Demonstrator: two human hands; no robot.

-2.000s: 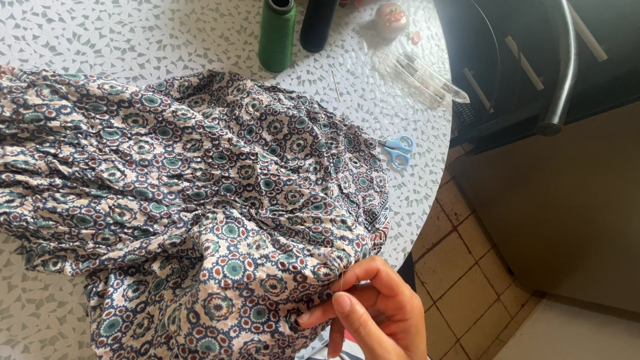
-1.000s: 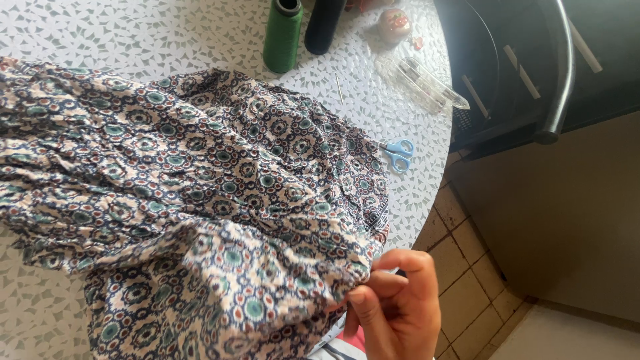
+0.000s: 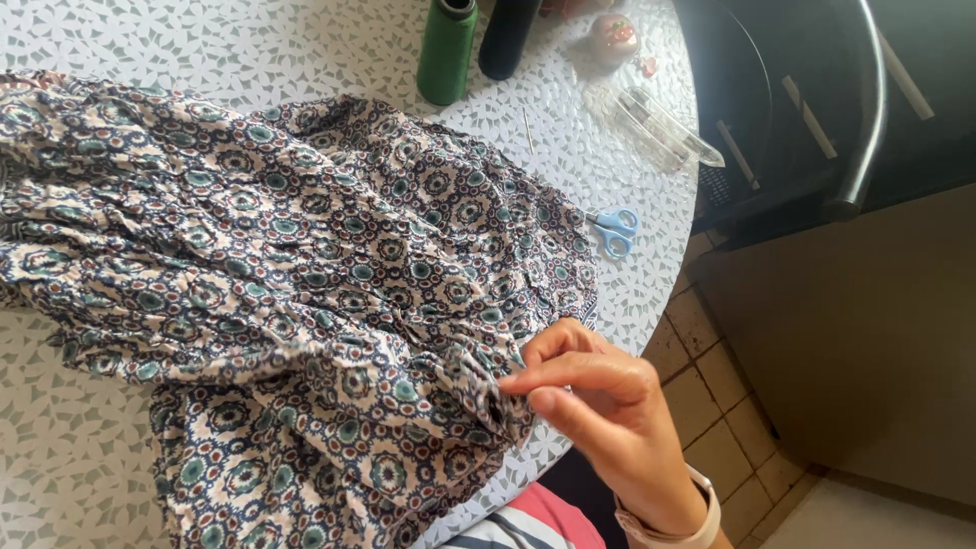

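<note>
A crumpled patterned cloth in navy, cream, teal and rust [image 3: 366, 259] is spread over the table. At its lower right edge is my right hand [image 3: 602, 404], with a pale watch band on the wrist. Its index fingertip touches a bunched fold, and the thumb is close beside that finger. Whether a needle, thread or a bit of cloth lies between them cannot be told. My left hand is out of sight. Light blue scissors [image 3: 614, 230] lie by the cloth's right edge, their blades mostly hidden. A thin needle-like metal piece [image 3: 528, 130] lies above the cloth.
A green thread cone [image 3: 447, 53] and a dark cylinder [image 3: 507, 34] stand at the top. Nearby are a pinkish round object [image 3: 614, 40] and a clear plastic case [image 3: 663, 130]. The round table's edge [image 3: 671, 293] curves past a dark appliance with a metal handle [image 3: 869, 114].
My right hand has opened somewhat from the closer pinch of a second ago, its index finger now extended onto the cloth. The folds under the fingertips have shifted.
</note>
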